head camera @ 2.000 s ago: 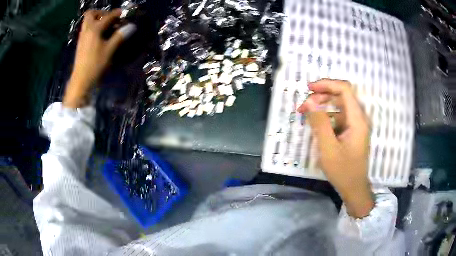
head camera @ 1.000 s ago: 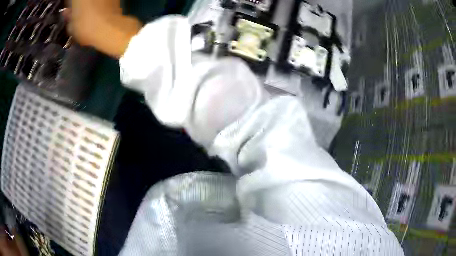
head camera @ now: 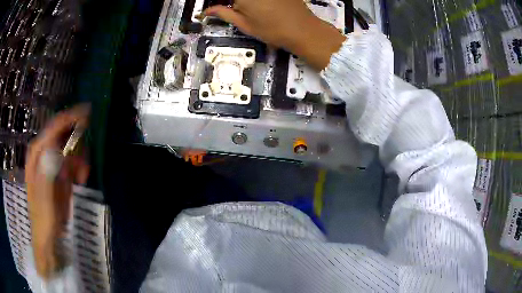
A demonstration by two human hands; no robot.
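Note:
The silver-grey press fixture [head camera: 189, 129] lies ahead, with buttons on its front edge. A black nest with a cream plate [head camera: 229, 74] is near its middle. My right hand [head camera: 275, 23] reaches over the rear left nest [head camera: 198, 10], fingertips at its plate; whether it grips anything is hidden. My left hand [head camera: 48, 177] is at the left, blurred, with a whitish fingertip cover. Its fingers are closed on a small shiny-edged piece [head camera: 72, 140]. The white parts tray [head camera: 91, 240] lies beneath and beside my left hand.
Blister trays with dark pockets [head camera: 28, 63] fill the upper left. A clear ring [head camera: 173, 68] sits on the fixture's left side. An orange item [head camera: 194, 157] is under its front edge. Plastic-covered surfaces with labels and yellow lines [head camera: 466, 80] are at the right.
The view has turned from the white tray and loose cream blocks to the fixture. My right hand has moved from over the white tray onto the fixture's nests.

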